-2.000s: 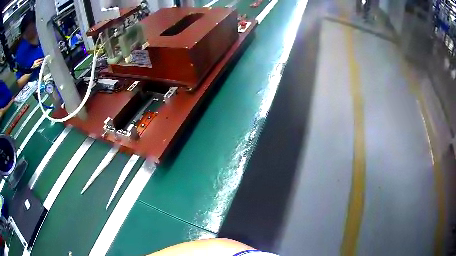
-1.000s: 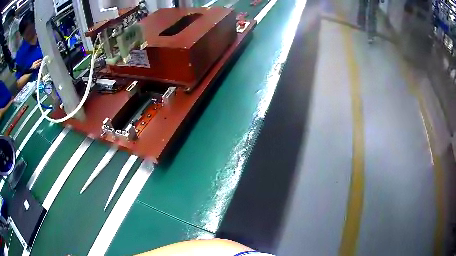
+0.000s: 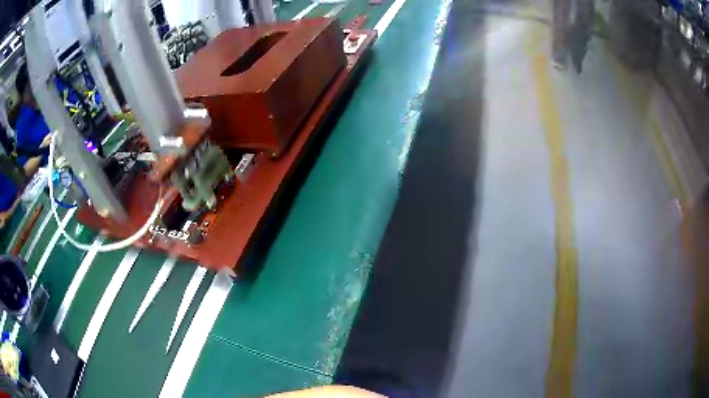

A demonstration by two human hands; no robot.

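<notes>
The press station [image 3: 272, 93], a red-brown base with a slotted box housing, stands on the green belt. A grey-green press head [image 3: 204, 177] on a grey arm is low over the base's opening and partly hides it. Several small metal bits [image 3: 167, 232] sit at the opening's near end. A bare, skin-coloured part of my body shows at the bottom edge; no fingers show there. My right hand is out of the picture. A small blurred yellowish shape [image 3: 9, 357] at the left edge may be my left hand; I cannot tell what it holds.
Two pale guide blades [image 3: 183, 311] point toward me from the base. A black box [image 3: 54, 359] and a round black fan-like head [image 3: 12, 284] are at left. A white hose [image 3: 105, 249] loops beside the machine. People in blue sit far left. A grey aisle with a yellow line [image 3: 561, 233] runs right.
The view has shifted slightly. The grey arm and press head have come down over the opening, where a red-brown fixture showed before. The yellowish shape has appeared at the lower left edge.
</notes>
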